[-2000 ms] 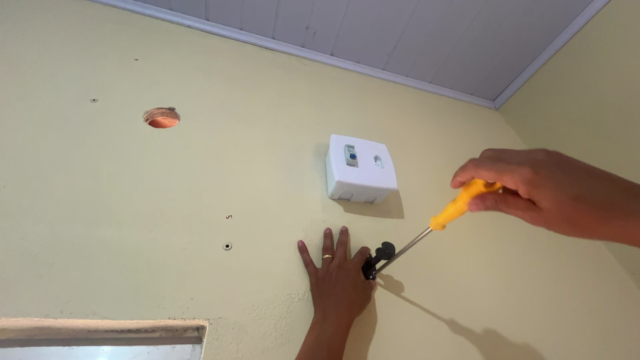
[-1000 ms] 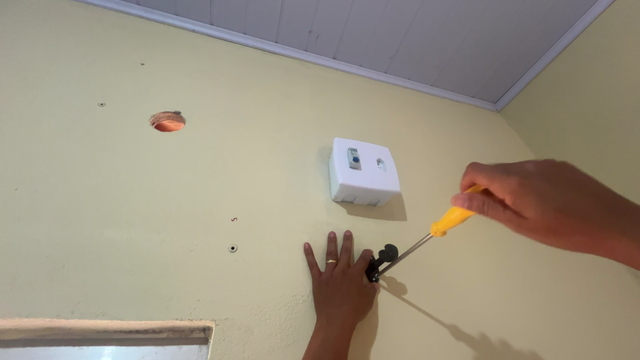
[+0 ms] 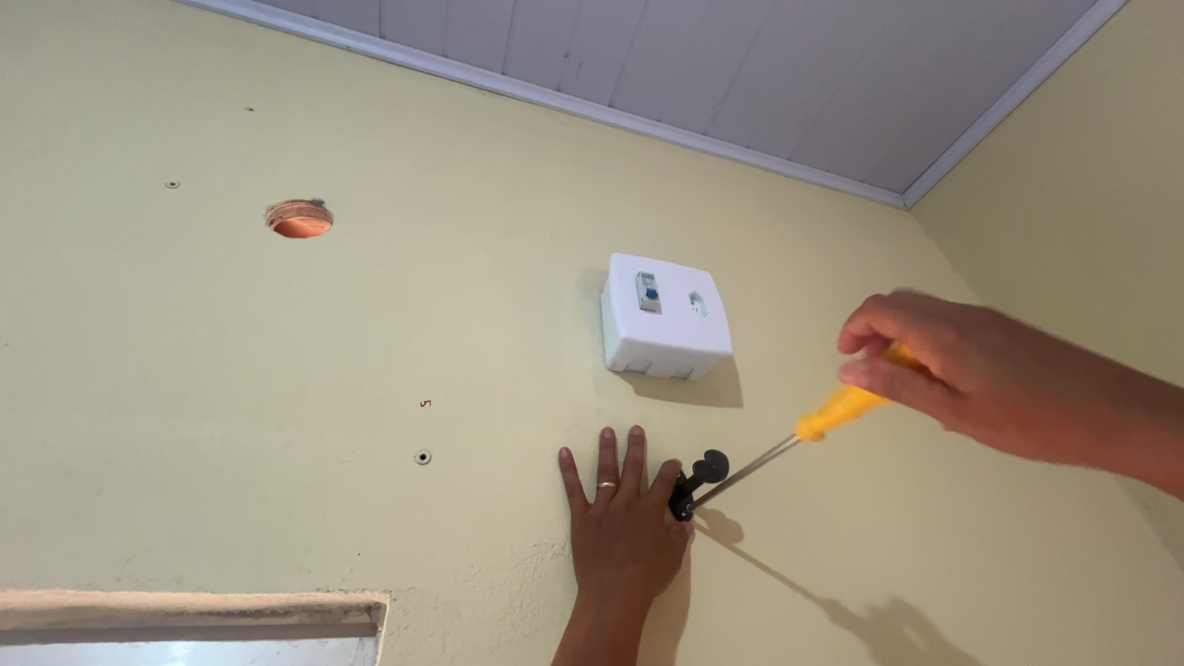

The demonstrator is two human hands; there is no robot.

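Observation:
My left hand (image 3: 629, 532) lies spread on the pale yellow wall, a ring on one finger. Its index finger and thumb hold the base of a small black bracket (image 3: 683, 498) against the wall; a rounded black knob (image 3: 710, 466) sticks out from it. My right hand (image 3: 962, 379) grips the yellow handle of a screwdriver (image 3: 846, 407). The metal shaft slants down to the left, and its tip meets a screw at the bracket's base. Above the bracket, a white surface-mounted electrical box (image 3: 668, 319) with a breaker and a socket is fixed to the wall.
A round hole (image 3: 300, 219) is cut through the wall at upper left. Several wall plugs, one of them lower down (image 3: 423, 457), sit in the wall. At bottom left is a recessed opening's edge (image 3: 194, 606). The panelled ceiling (image 3: 592, 55) borders the wall above.
The fingers of my right hand have shifted around the screwdriver handle. My left hand and the bracket stay in place on the wall.

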